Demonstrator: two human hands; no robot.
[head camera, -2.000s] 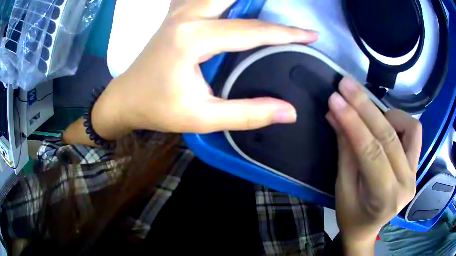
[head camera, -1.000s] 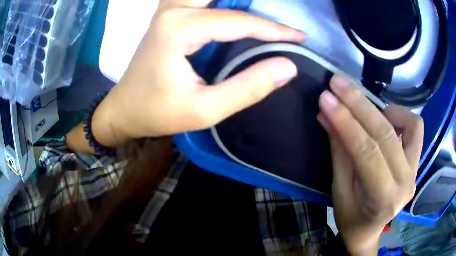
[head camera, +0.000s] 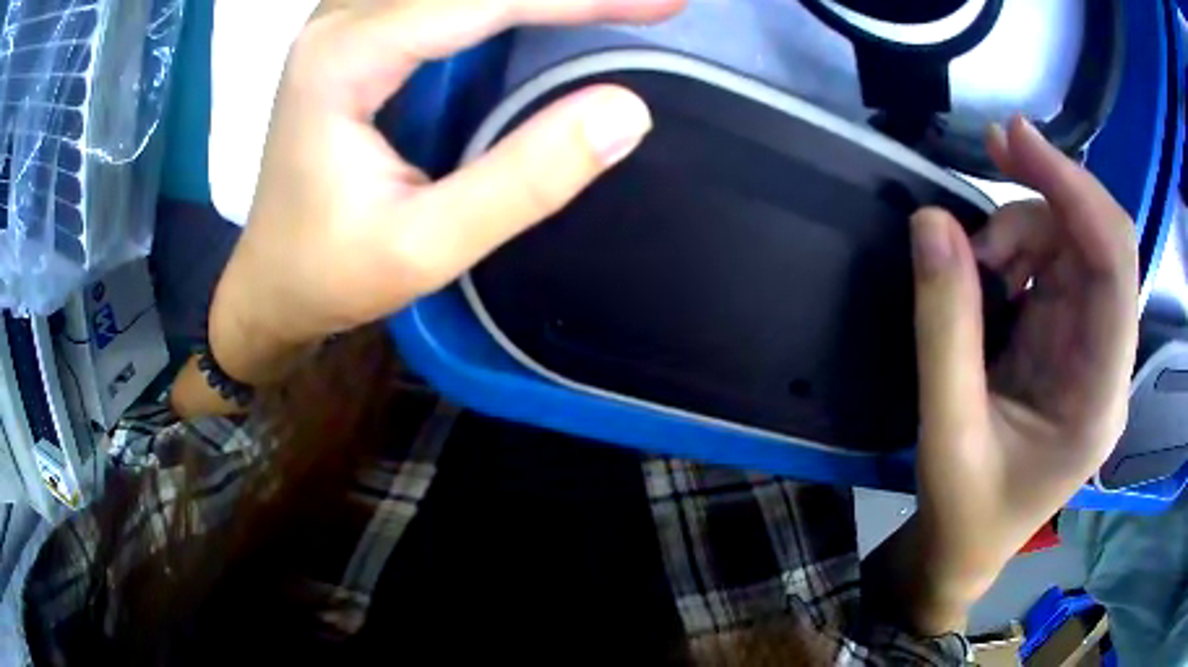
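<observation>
The dark oval base with a pale rim lies in the blue tray, near my lap. A darker strip runs along its far long edge. My left hand spans the base's left end, thumb on its top face, fingers beyond the far edge. My right hand grips the right end, thumb on top, some fingers raised and the others curled at the end, partly hidden. Black headphones lie beyond the base on the pale tray lining.
Crinkled clear plastic over a slotted sheet is at the far left, beside a white sheet. A white printed box is below it. Another tray with a grey base is at the right edge. A blue object lies low at the right.
The base and tray appear further left and higher in view. My right hand has shifted to the base's right end, its fingers lifted off the top face. More of the base's face shows.
</observation>
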